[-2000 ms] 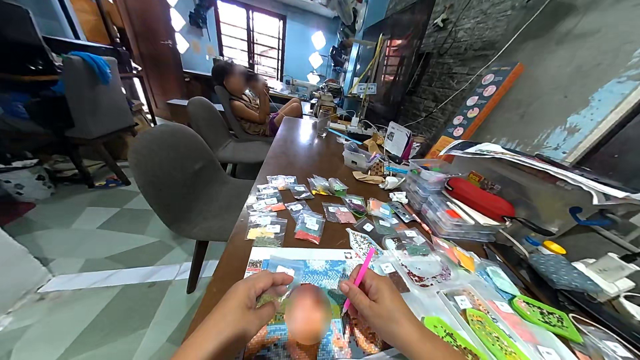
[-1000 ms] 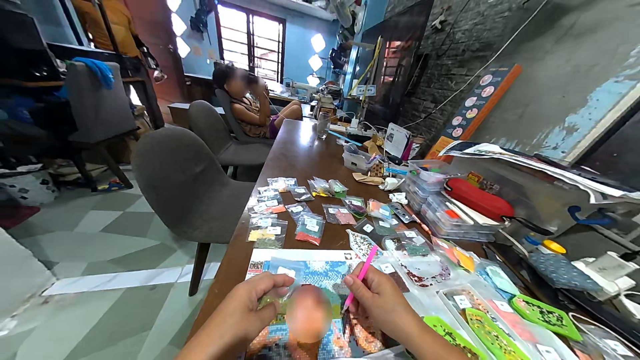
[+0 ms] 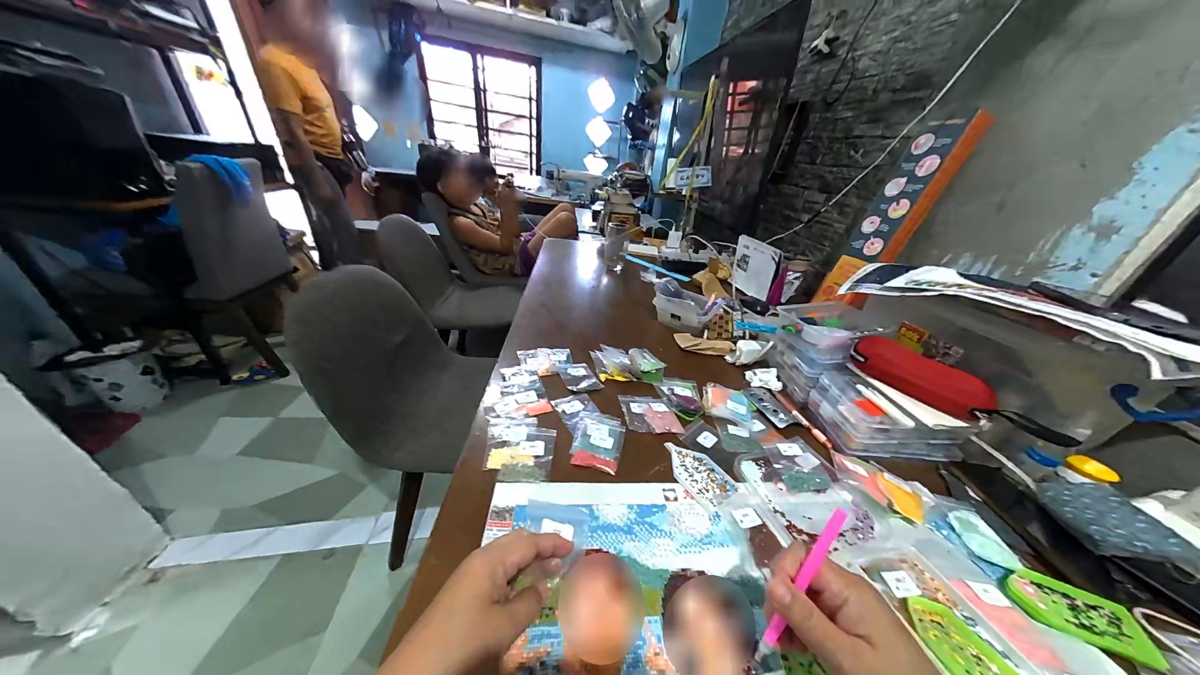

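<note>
A diamond painting canvas, partly covered with blue, white and orange drills, lies at the near end of the brown table. My left hand pinches a small clear zip bag with a white label over the canvas's left part. In my right hand is a pink applicator pen, its tip pointing down at the canvas's right side. Beyond the canvas lie several small bags of coloured drills. A white tray of loose drills touches the canvas's far edge. Green trays sit at the right.
Stacked clear plastic boxes and a red zip case stand along the right side. Grey chairs line the table's left edge. A seated person is at the far end; another person in a yellow shirt stands at the far left.
The person in the yellow shirt has come further into view at the far left. My hands stay over the canvas, still holding the small bag and the pink pen.
</note>
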